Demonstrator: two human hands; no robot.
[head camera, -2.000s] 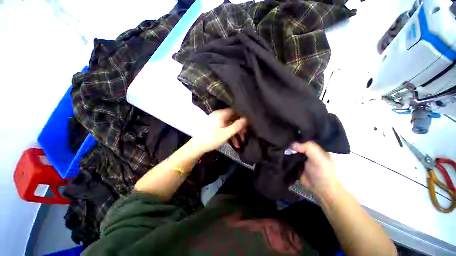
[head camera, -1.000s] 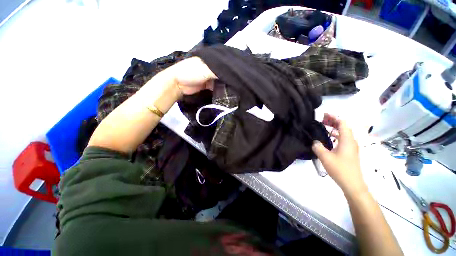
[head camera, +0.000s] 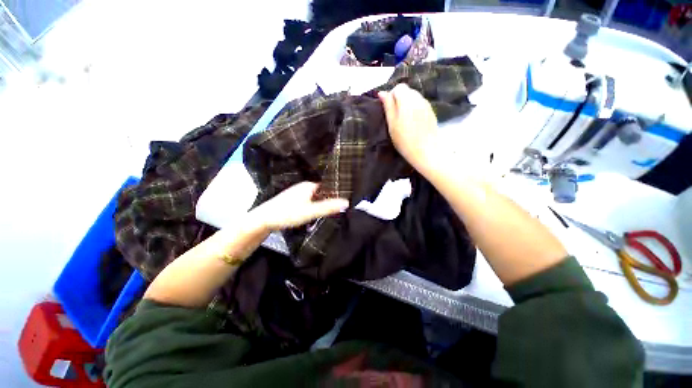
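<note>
A dark plaid garment (head camera: 292, 140) with pale check lines lies bunched on the white table in front of me. Its plain dark lining (head camera: 425, 242) is spread toward the table's front edge. A plaid strip (head camera: 350, 151) runs along the lining. A white label (head camera: 388, 200) shows on the lining. My left hand (head camera: 307, 207) lies on the plaid strip, fingers pointing right; whether it grips cloth is unclear. My right hand (head camera: 405, 114) is at the upper end of the strip, fingertips on the cloth.
The white sewing machine (head camera: 592, 114) stands at right. Scissors (head camera: 645, 261) with red and orange handles lie below it, beside a dark slim tool (head camera: 558, 217). A patterned pouch (head camera: 388, 42) sits at the far edge. Plaid garments (head camera: 163, 197), a blue bin (head camera: 91, 258) and red stool (head camera: 57, 345) are at left.
The garment now lies flatter, with the plaid strip facing up. My right hand has moved up and left to the strip's far end; my left hand has moved down onto it. The white loop no longer shows.
</note>
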